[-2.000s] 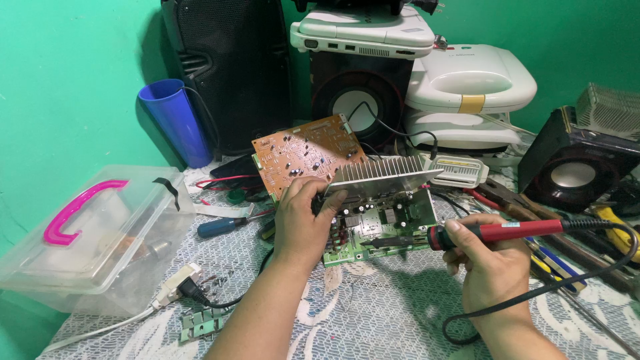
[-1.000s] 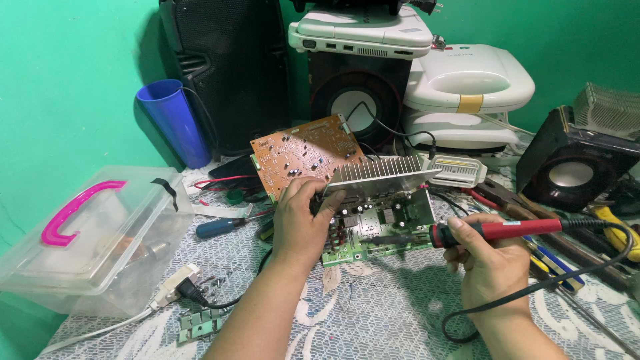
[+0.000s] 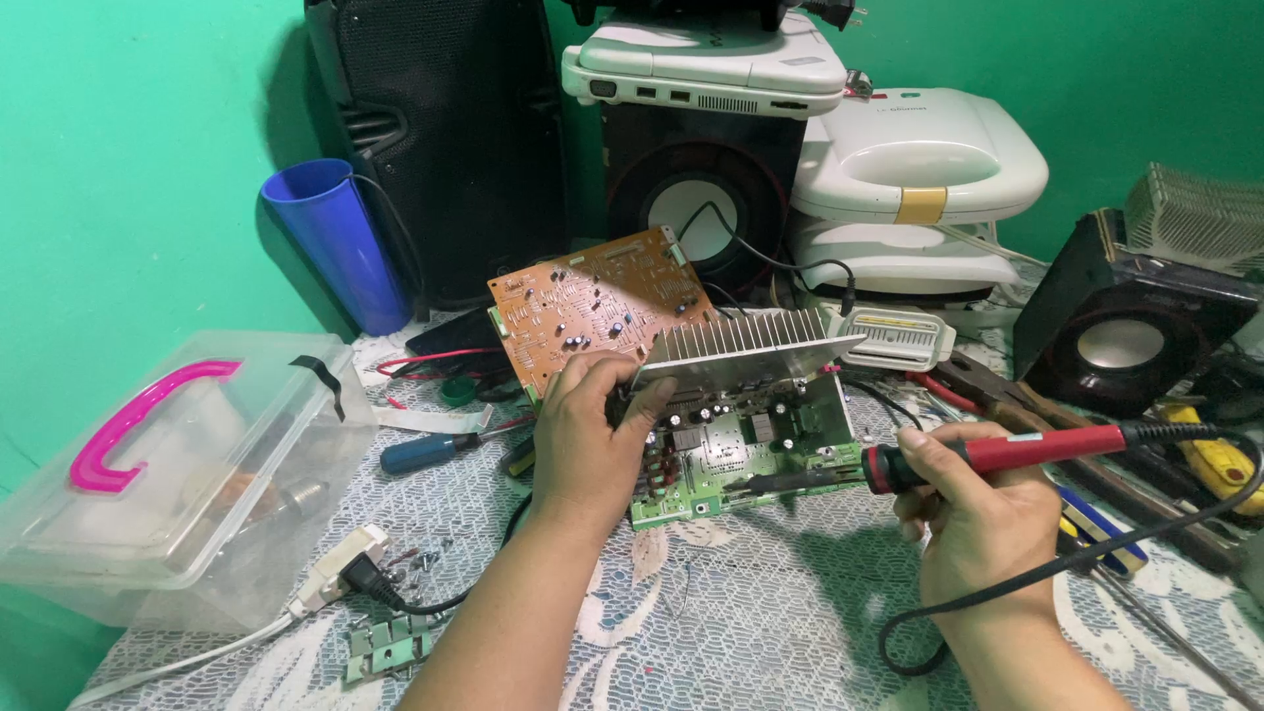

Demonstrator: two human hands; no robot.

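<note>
My left hand (image 3: pixel 591 434) grips the left end of a finned aluminium heatsink (image 3: pixel 750 351), which stands along the back of a green circuit board (image 3: pixel 731 469) with capacitors and other parts. The fingers lie behind the metal and the thumb in front. In my right hand (image 3: pixel 983 504) is a red and black soldering iron (image 3: pixel 1027 452), held by its handle and pointing left. Its dark tip lies over the front part of the green board; whether it touches cannot be told. An orange-brown circuit board (image 3: pixel 592 306) leans behind the heatsink.
At left are a clear plastic box (image 3: pixel 197 474), a blue screwdriver (image 3: pixel 425 454), a power plug (image 3: pixel 370 583) and small metal brackets (image 3: pixel 387 647). Pliers (image 3: pixel 1066 425) and a speaker (image 3: pixel 1126 326) stand at right. The iron's black cord (image 3: pixel 1047 573) loops beside my right wrist.
</note>
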